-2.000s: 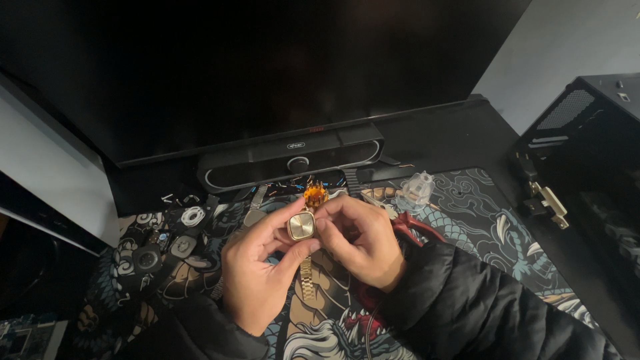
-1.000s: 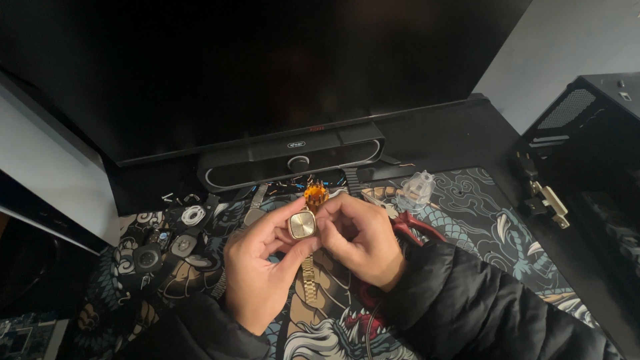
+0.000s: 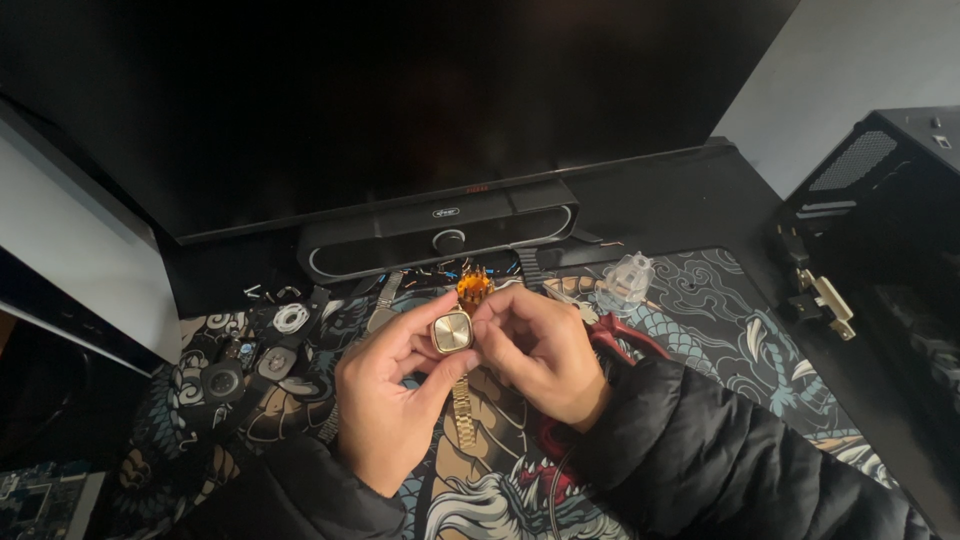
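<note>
A gold-toned wristwatch [image 3: 453, 331] with a rounded square dial faces up between my hands, its metal-link bracelet [image 3: 464, 416] hanging down toward me. My left hand [image 3: 397, 382] grips the case by its left side and lower edge, between fingers and thumb. At the case's right side, my right hand [image 3: 536, 352] has thumb and index finger pinched together by the crown's place; whether they hold the crown is hidden. Just behind the watch stands an orange holder [image 3: 475, 286] with several thin pointed bits around its rim.
Behind are a black soundbar [image 3: 442, 232] and a monitor [image 3: 390, 97]. Red-handled pliers [image 3: 619, 334] and a clear plastic piece [image 3: 628, 281] lie right. Watches, a coiled white cable [image 3: 291, 319] and small parts lie left on the patterned mat [image 3: 720, 322]. A black computer case [image 3: 885, 195] stands far right.
</note>
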